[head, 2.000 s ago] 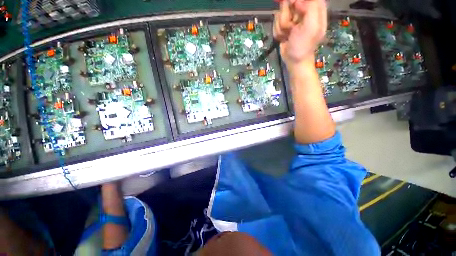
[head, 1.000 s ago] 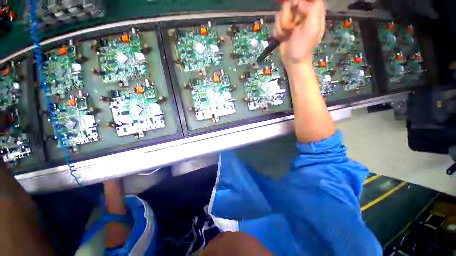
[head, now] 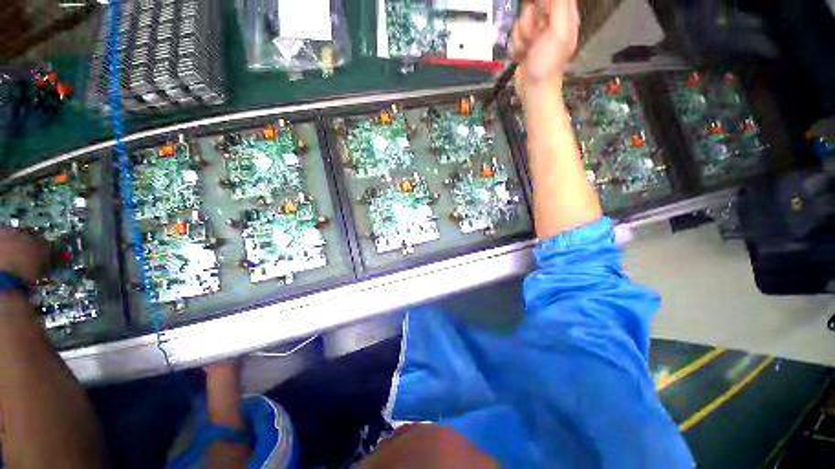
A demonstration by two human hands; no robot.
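Note:
My right hand [head: 547, 41] is at the top, raised over the far edge of the line, with its fingers closed on a slim dark tool [head: 504, 77] whose tip points down and left. Below it, green circuit boards [head: 403, 215] with orange parts sit two by two in a dark-rimmed carrier [head: 355, 243]. A forearm with a blue band, apparently my left, runs up under the rail at lower left; its hand is hidden.
More carriers stand left and right along the silver rail [head: 302, 316]. A blue coiled cord [head: 137, 247] hangs at left. Apparently another person's arm [head: 32, 357] reaches over the leftmost boards. Behind lie grey ribbed trays [head: 169, 55], a clear bag [head: 293, 50] and a board on a sheet.
The view has tilted up and the carriers appear lower, so the shelf behind shows more. The far-left arm has come over the boards. My right hand still holds the tool, now nearer the far edge.

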